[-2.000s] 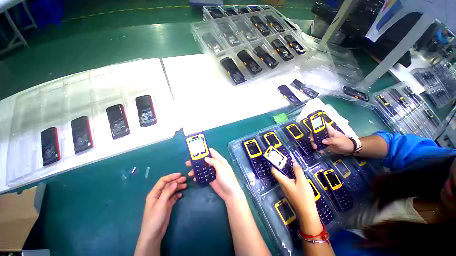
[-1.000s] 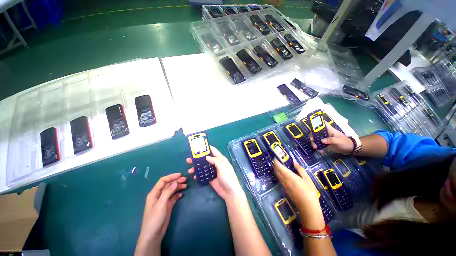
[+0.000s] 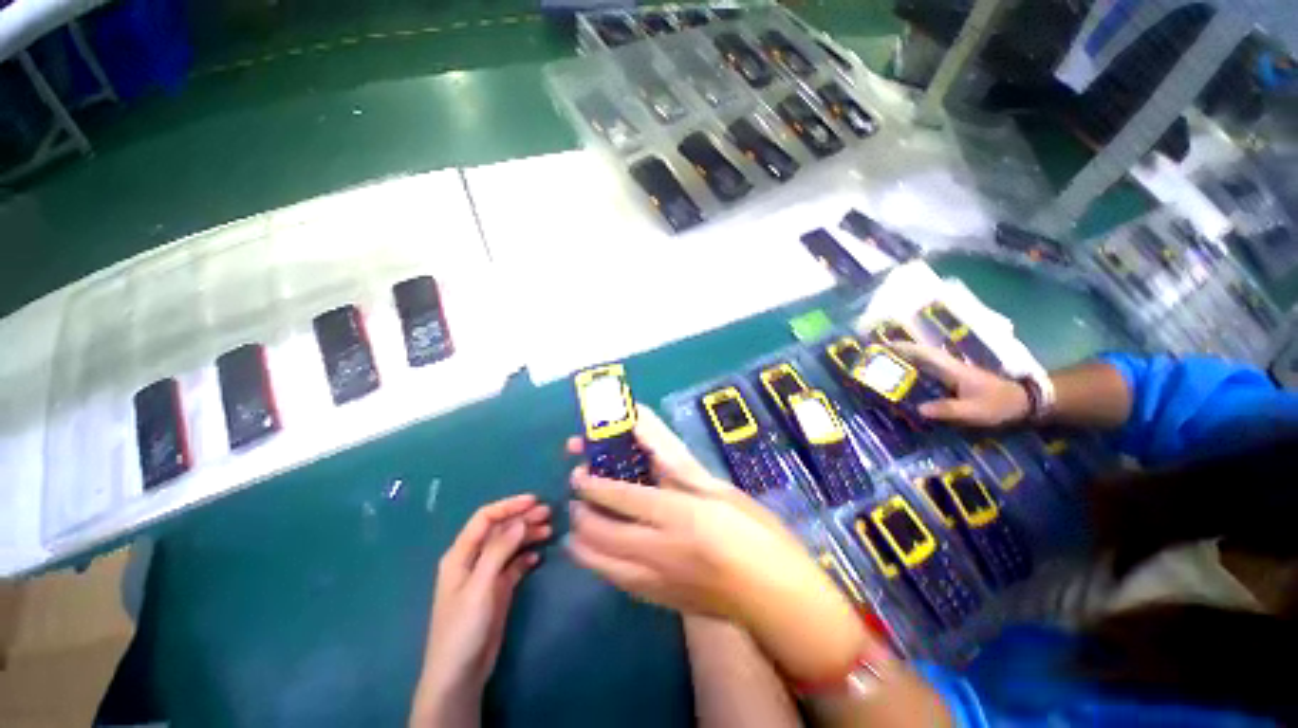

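Note:
A keypad phone with a yellow frame and lit white screen [image 3: 607, 403] is held upright over the green mat by my right hand [image 3: 666, 452]. The co-worker's hand [image 3: 669, 533] reaches across in front of it, covering the lower keypad and much of my right hand; I cannot tell whether it touches the phone. My left hand [image 3: 488, 558] is empty with fingers curled and apart, left of the phone. The clear near tray [image 3: 686, 413] holds yellow-framed phones in rows, two with lit screens.
Black phones with red edges [image 3: 249, 394] lie in a clear tray on the white surface at left. A far tray [image 3: 605, 107] holds dark phones. Loose dark phones [image 3: 834, 256] lie near it. An open cardboard box [image 3: 64, 626] is lower left. A co-worker in blue sits at right.
The co-worker's one hand has moved left from the near tray to my phone; the other lies over a lit phone at the tray. The view has shifted slightly. My hands hold about the same pose.

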